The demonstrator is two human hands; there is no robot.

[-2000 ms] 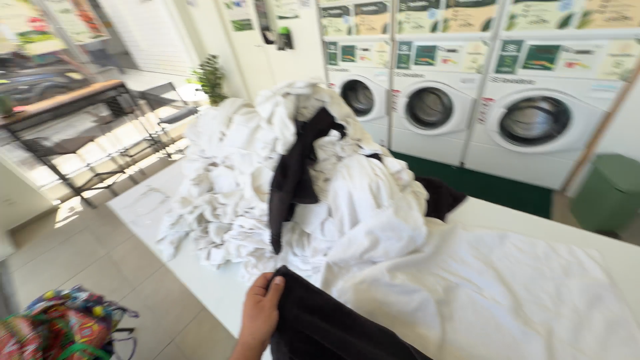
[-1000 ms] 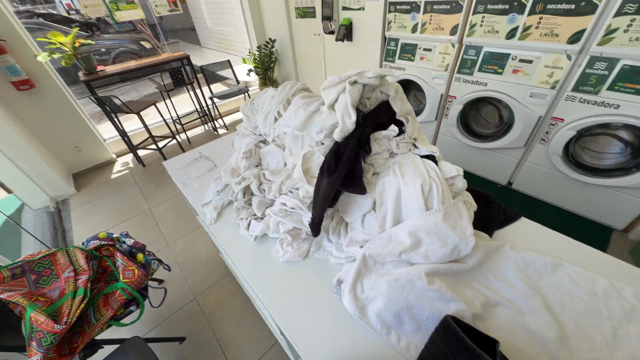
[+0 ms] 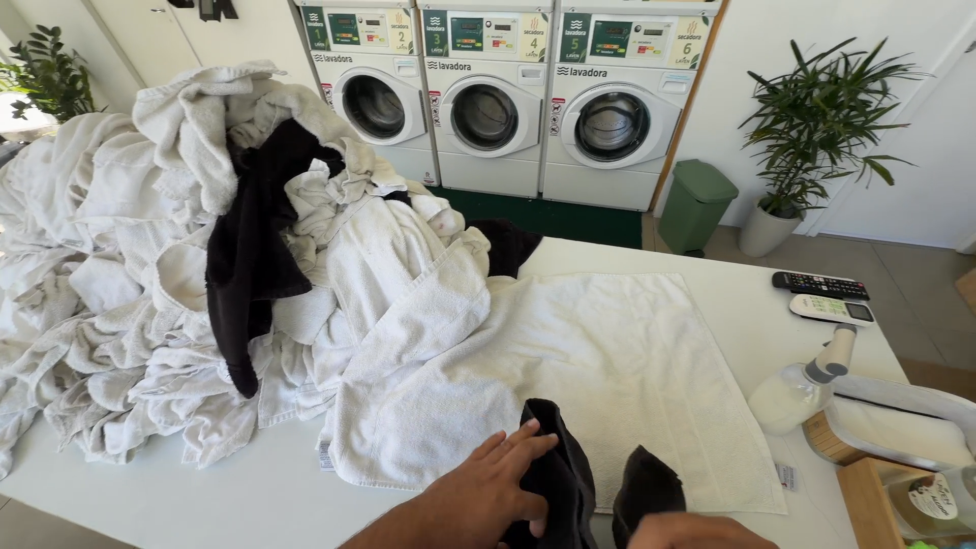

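My left hand (image 3: 499,488) grips a black towel (image 3: 560,473) at the lower middle, fingers spread over its folded upper edge. At the bottom edge, my right hand (image 3: 698,531) is only partly in view, beside a raised black corner of cloth; its fingers are hidden. Under and behind them a white towel (image 3: 610,343) lies spread on the white table (image 3: 213,503). To the left rises a large heap of white towels (image 3: 122,252), with another black towel (image 3: 255,244) draped down its front. More black cloth (image 3: 509,245) shows behind the heap.
Two remote controls (image 3: 820,286) lie at the table's right edge. Nearer are a spray bottle (image 3: 789,400), a container with a wooden base (image 3: 831,438) and a wooden box (image 3: 865,496) with a bottle. Beyond the table stand washing machines (image 3: 484,114), a green bin (image 3: 695,206) and a potted plant (image 3: 762,229).
The view has swung to the right. One second ago no hand was in view; now both hands are at the black towel, which stands up more than before.
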